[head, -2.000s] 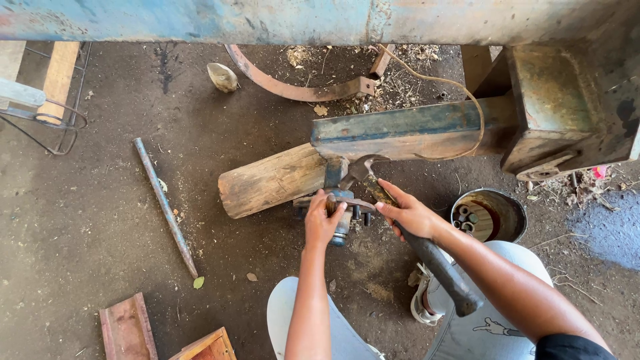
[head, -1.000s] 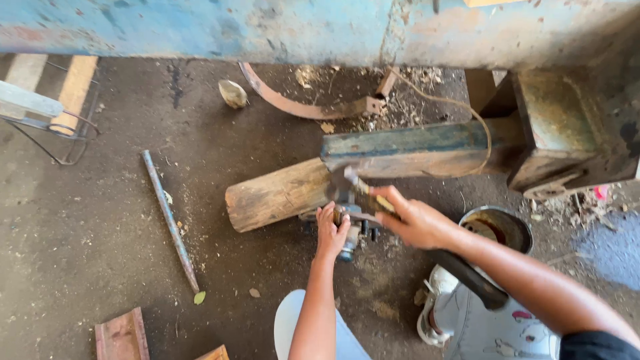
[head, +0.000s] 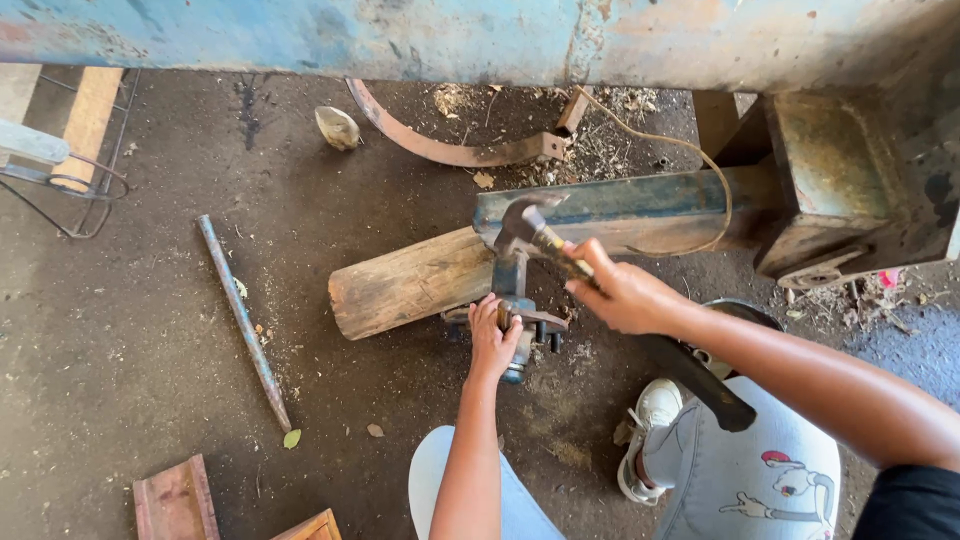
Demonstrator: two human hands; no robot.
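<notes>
A claw hammer [head: 551, 244] is gripped near its head by my right hand [head: 626, 292]; its dark handle end sticks out beyond my wrist. The hammer head is over the metal spindle [head: 509, 276] at the end of the blue steel axle beam [head: 622, 199]. Below the spindle sits a wheel hub [head: 541, 321] with dark studs around its flange. My left hand [head: 493, 337] holds a small piece against the hub's flange, its fingers mostly covering it. A wooden log [head: 409, 283] lies against the beam's end.
A metal bar [head: 244, 322] lies on the ground at left. A curved steel strip [head: 457, 152] and a stone [head: 337, 128] lie beyond the log. A round container [head: 750, 306] is partly behind my right forearm. A large blue beam [head: 450, 37] spans the top.
My right hand has taken the hammer from low over the hub up and away from it, near the axle beam's end. My left hand has stayed at the hub.
</notes>
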